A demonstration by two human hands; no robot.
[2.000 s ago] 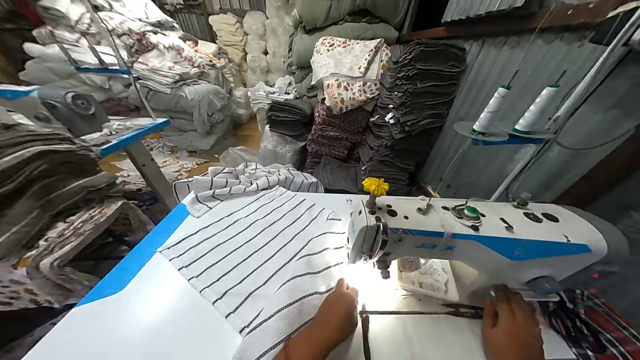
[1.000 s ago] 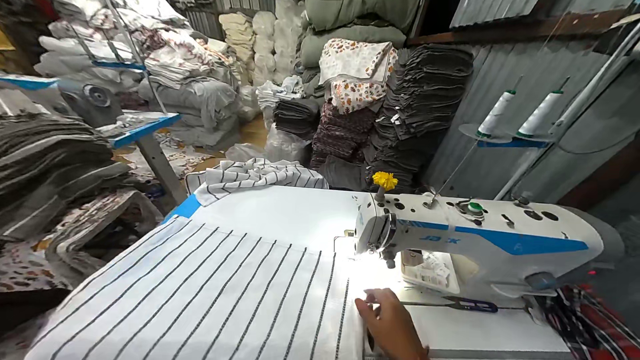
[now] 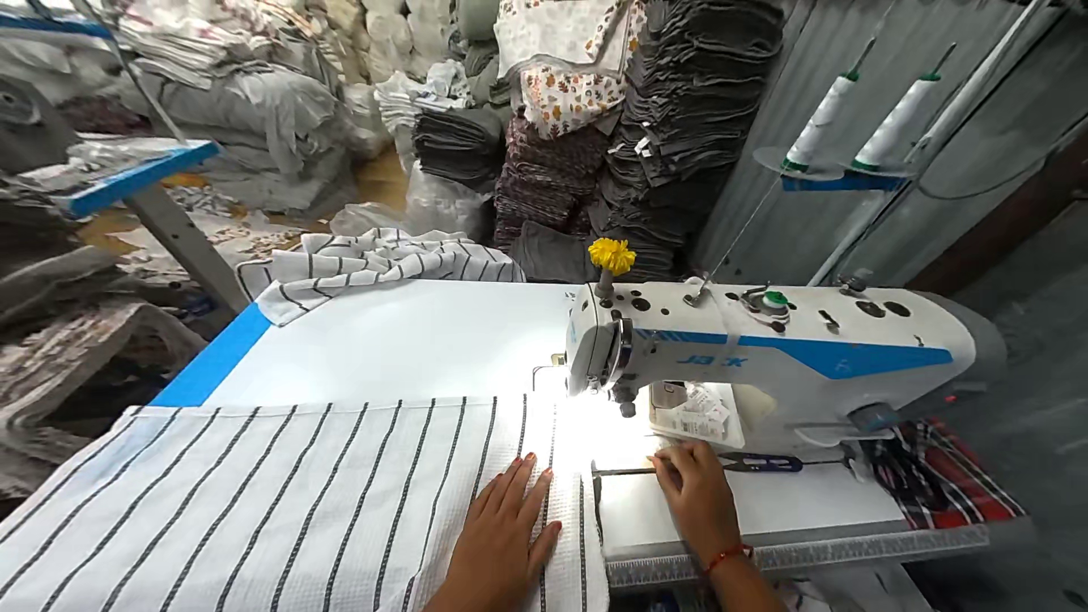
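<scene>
White waffle cloth with dark stripes lies spread over the left part of the sewing table, its right side beside the needle area. My left hand rests flat on it with fingers apart, holding nothing. Just right of the cloth, my right hand is on the machine bed with thumb and fingertips close together; whether something is between them is hard to tell. The white and blue sewing machine stands beyond, its lamp glaring over the needle. Dark-handled thread snips lie right of my right hand.
Bunched striped cloth lies at the table's back left. A plastic tray holds small items behind the machine arm. Thread cones stand at the right back. Red plaid cloth lies at the right edge. Folded dark fabric is stacked behind.
The striped cloth, slanted two seconds ago, now lies squarer to the table edge. My left hand has come into view on the cloth since one second ago; my right hand is now right of the cloth.
</scene>
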